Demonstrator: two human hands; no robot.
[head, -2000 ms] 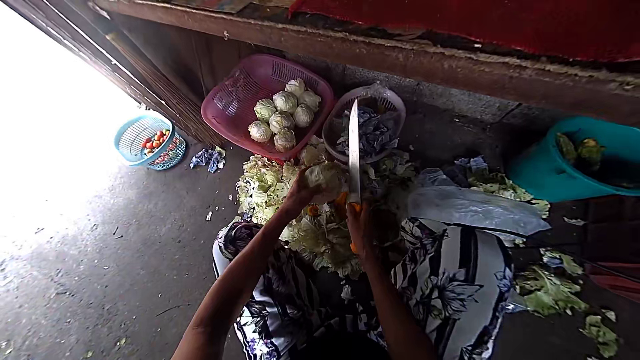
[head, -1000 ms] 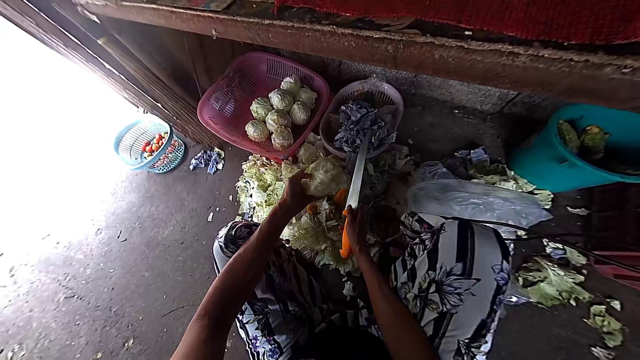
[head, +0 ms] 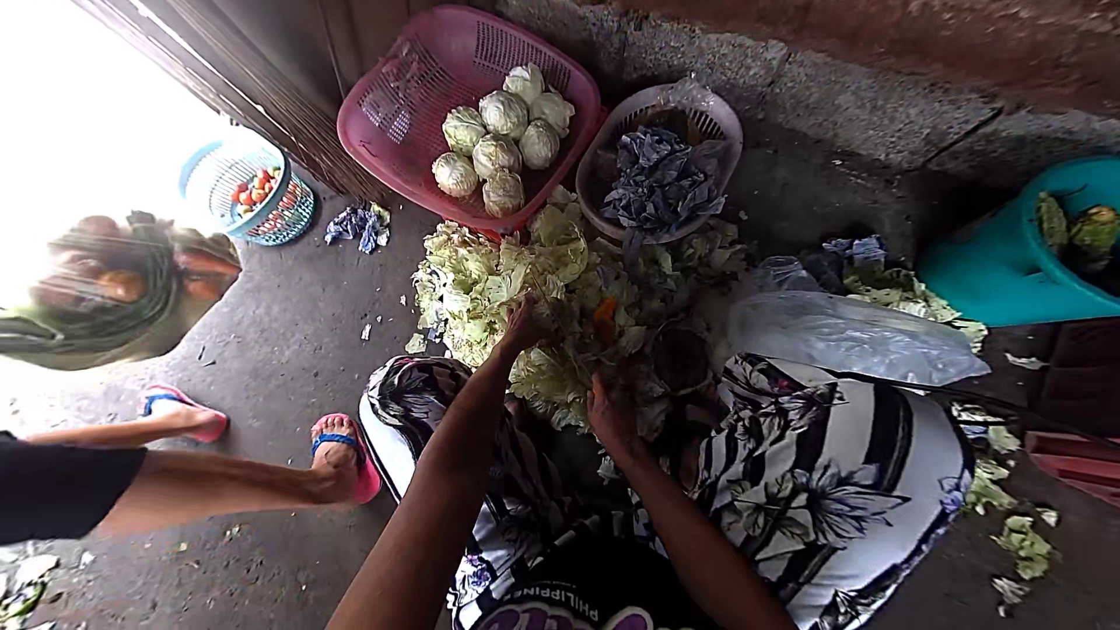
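My left hand (head: 527, 328) is down in a heap of loose, pale green cabbage leaves (head: 468, 289), its fingers partly hidden among them. Just right of it and lower, my right hand (head: 612, 407) is at the near edge of the same heap; what it holds cannot be made out. An orange thing (head: 605, 320) shows between the leaves, above my right hand. The knife blade does not show. Beyond the heap, several trimmed cabbage heads (head: 503, 114) sit in a pink plastic basket (head: 376, 114).
A pale basket (head: 735, 131) holds dark purplish crumpled material. Clear plastic bags (head: 857, 337) lie right of the heap, near a teal bucket (head: 971, 271). At left are a blue basket of tomatoes (head: 302, 206), another person's sandaled feet (head: 337, 455) and a bag of vegetables (head: 114, 280).
The knife, held upright in my right hand before, no longer shows. The cabbage at my left hand is no longer distinct. A person's legs and a bag of vegetables have come into view at left.
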